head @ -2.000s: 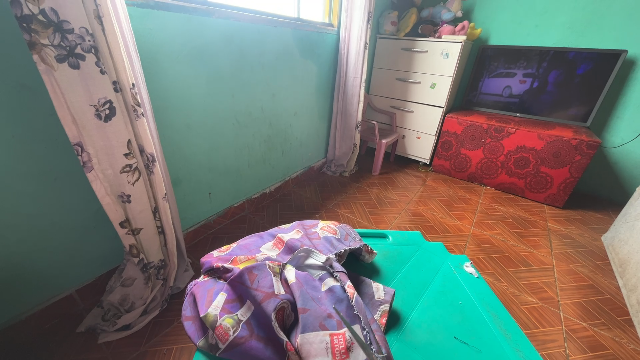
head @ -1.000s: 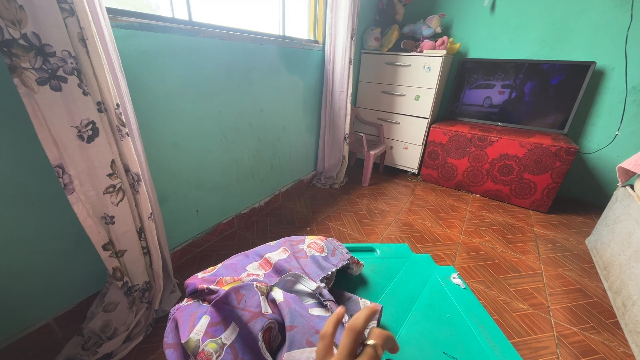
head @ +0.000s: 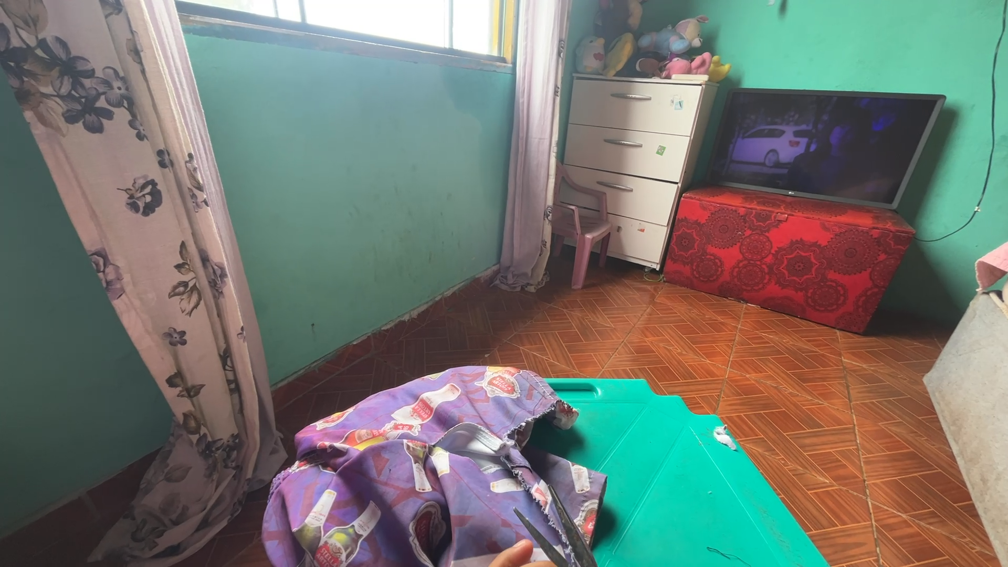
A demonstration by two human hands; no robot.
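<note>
A purple printed cloth point(head: 378, 480) with bottle and label motifs and frayed edges lies bunched over the left part of a green plastic tabletop point(head: 669, 472). Dark metal scissors point(head: 563, 528) come in from the bottom edge with blades apart, against the cloth's right part; their handles are out of frame. Just left of the blades, fingertips, seemingly of my left hand point(head: 516, 555), show at the bottom edge by the cloth; whether they grip it is hidden. My right hand is out of view.
Small white scraps point(head: 724, 439) lie on the tabletop's right edge, and a dark thread point(head: 728, 556) near its front. A floral curtain point(head: 197, 331) hangs at left. Beyond stand a pink child's chair point(head: 584, 224), a white drawer chest point(head: 622, 150) and a red patterned box point(head: 780, 252) bearing a television.
A raised hand with a ring, over the cloth's right part one second ago, has dropped mostly out of view. The scissors, out of sight then, show again with blades apart.
</note>
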